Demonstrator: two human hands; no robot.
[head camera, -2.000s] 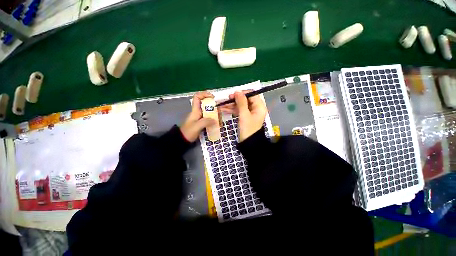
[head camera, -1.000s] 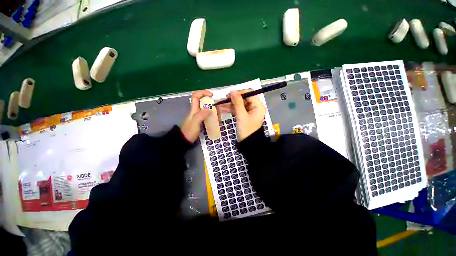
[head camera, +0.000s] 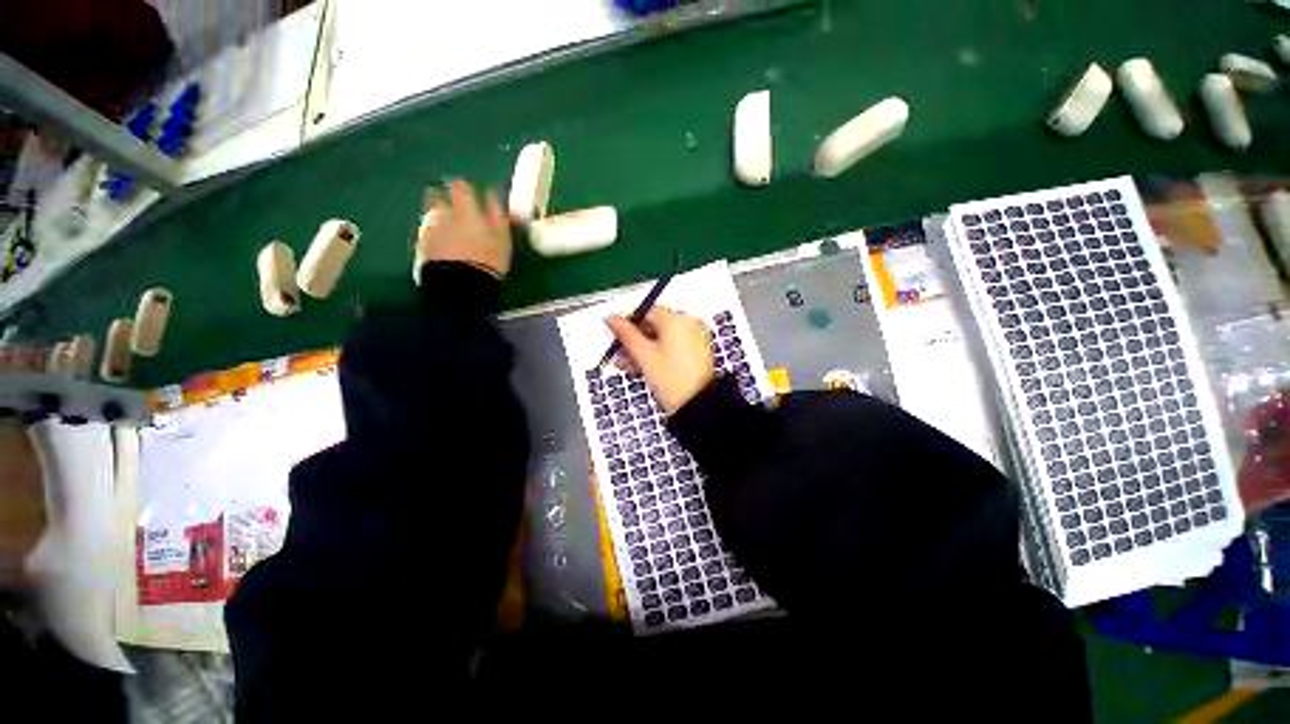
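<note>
My left hand (head camera: 467, 229) is over the green belt, palm down and blurred. The edge of a cream housing (head camera: 423, 243) shows at its left side; whether the fingers grip it is unclear. My right hand (head camera: 671, 357) holds a thin dark pen-like tool (head camera: 649, 300) over the top of the label sheet (head camera: 682, 523). The sheet has a grid of dark labels and a blank white strip at its top. It lies on a grey work plate (head camera: 560, 495).
Several cream housings lie along the green belt (head camera: 651, 142), two of them (head camera: 531, 181) (head camera: 574, 231) just right of my left hand. A thick stack of label sheets (head camera: 1103, 382) is at the right. Printed packaging (head camera: 234, 467) lies at the left. A blurred shape is at the left edge.
My left hand has moved from the label sheet up and left to the belt. My right hand has moved slightly left and down, and the tool is now steeper. The view has shifted.
</note>
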